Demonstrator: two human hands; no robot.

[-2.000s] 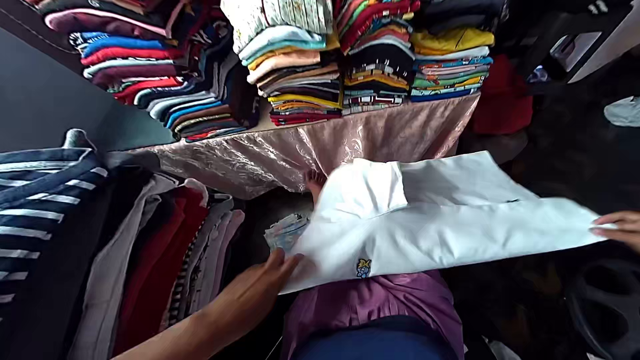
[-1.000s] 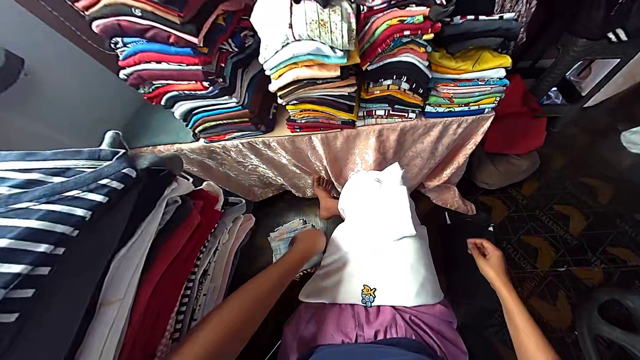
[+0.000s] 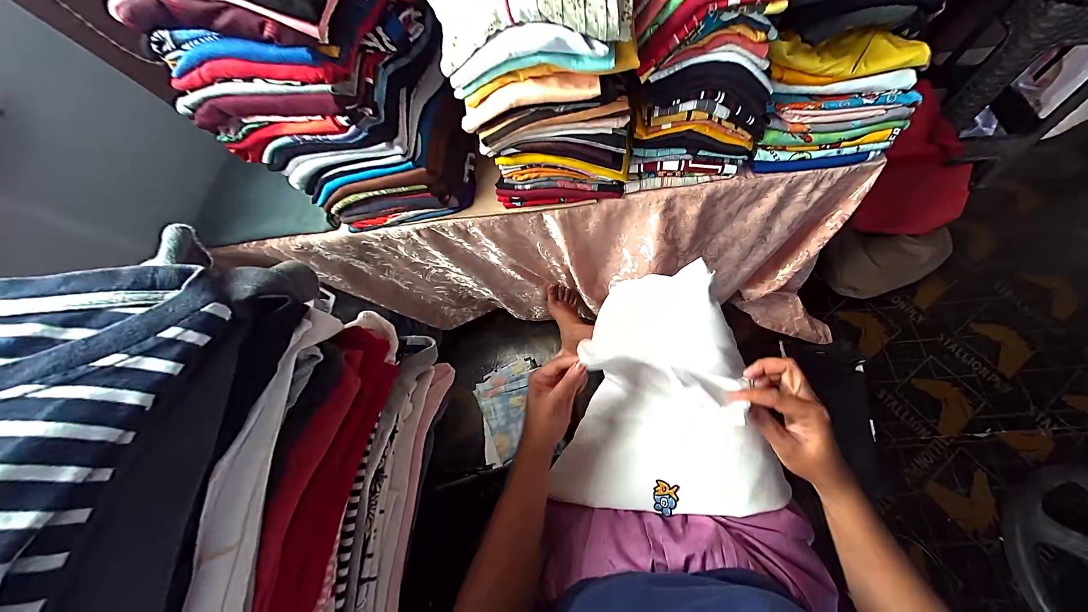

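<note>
A white garment (image 3: 671, 442) with a small orange and blue motif near its lower edge lies over my lap, on purple cloth (image 3: 680, 552). My left hand (image 3: 552, 395) pinches the left end of a fold in the white fabric between thumb and fingers. At the fold's right end, my right hand (image 3: 786, 416) grips the fabric with its fingertips. The garment's far part rises to a point beyond both hands, in front of the pink draped cloth. Whether it is a shirt cannot be told.
Folded clothes stand in several stacks (image 3: 552, 110) on a table draped in shiny pink cloth (image 3: 476, 263). Hanging garments (image 3: 323, 476) crowd the left side. A bare foot (image 3: 565, 314) and some patterned papers or cloth (image 3: 506, 408) show left of the garment. A red item (image 3: 918, 170) is at right.
The white garment, earlier stretched out sideways between my hands, now lies lengthwise on my lap. My right hand, off the fabric one second ago, has come in and taken hold of it.
</note>
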